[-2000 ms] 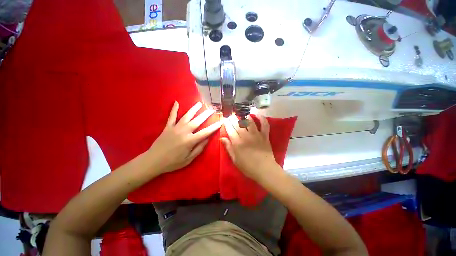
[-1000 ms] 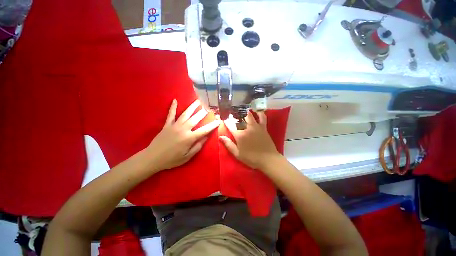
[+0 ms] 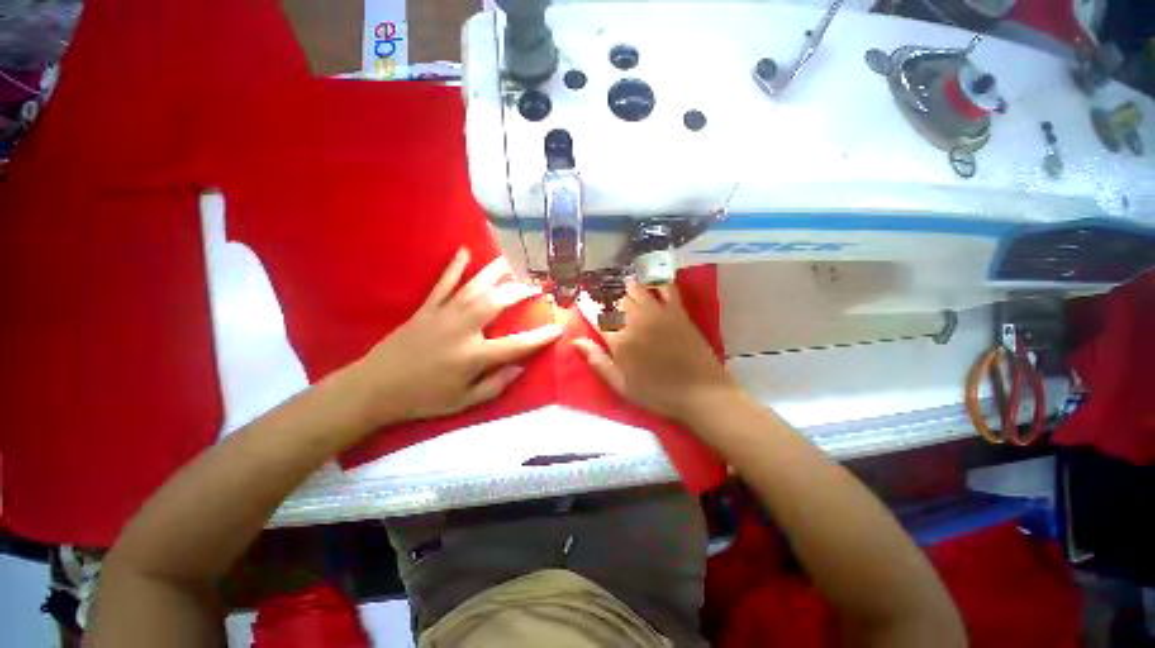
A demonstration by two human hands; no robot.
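Observation:
A large red garment panel (image 3: 342,177) lies spread left of the needle, with a curved gap showing white table. A smaller red piece (image 3: 690,443) lies along its right edge, under the sewing machine (image 3: 811,152). My left hand (image 3: 443,342) lies flat on the panel, fingers spread, fingertips just left of the needle area. My right hand (image 3: 652,348) rests on the smaller piece, fingers bent beside the presser foot, some fingertips hidden behind machine parts. The lamp glow (image 3: 566,298) washes out the needle and foot.
Orange-handled scissors (image 3: 1004,390) hang at the right of the machine. Cardboard with printed tape (image 3: 385,38) lies behind. The white table edge (image 3: 507,487) runs above my lap. Red cloth (image 3: 1001,589) lies below at right by blue plastic, and a red bundle (image 3: 304,618) below at left.
The red cloth has moved away from me under the needle, baring the table's front edge. The gap in the panel looks longer and wider. Both hands stay near the needle.

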